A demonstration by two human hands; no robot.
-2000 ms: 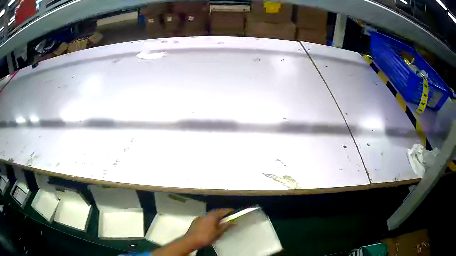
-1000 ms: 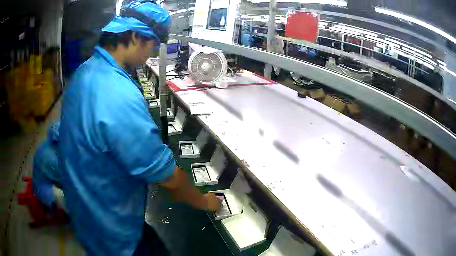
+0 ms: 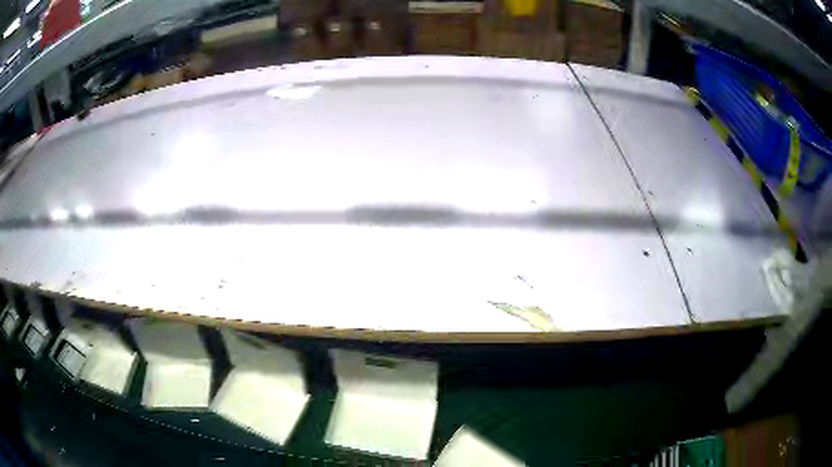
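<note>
Several open white cartons stand in a row on the dark green conveyor (image 3: 566,401) along the bench edge, lids up against the bench side. The nearest full one (image 3: 381,415) is at lower centre and looks empty. Another white carton (image 3: 479,451) is cut off by the bottom edge, right of it; whether a hand holds it is hidden. A carton further left (image 3: 69,358) has something grey-white inside. Neither my left hand nor my right hand is in the picture.
The long white bench (image 3: 365,274) fills the middle. A blue basket (image 3: 762,119) with yellow tape, crumpled white material (image 3: 783,281) and a grey frame post (image 3: 775,360) are at right. A brown carton (image 3: 762,442) with teal-green edges (image 3: 698,451) beside it is at lower right.
The view turned left to a worker reaching into a carton, then back to the bench. The hand seen on a carton two seconds ago is gone from view. The cartons sit further left.
</note>
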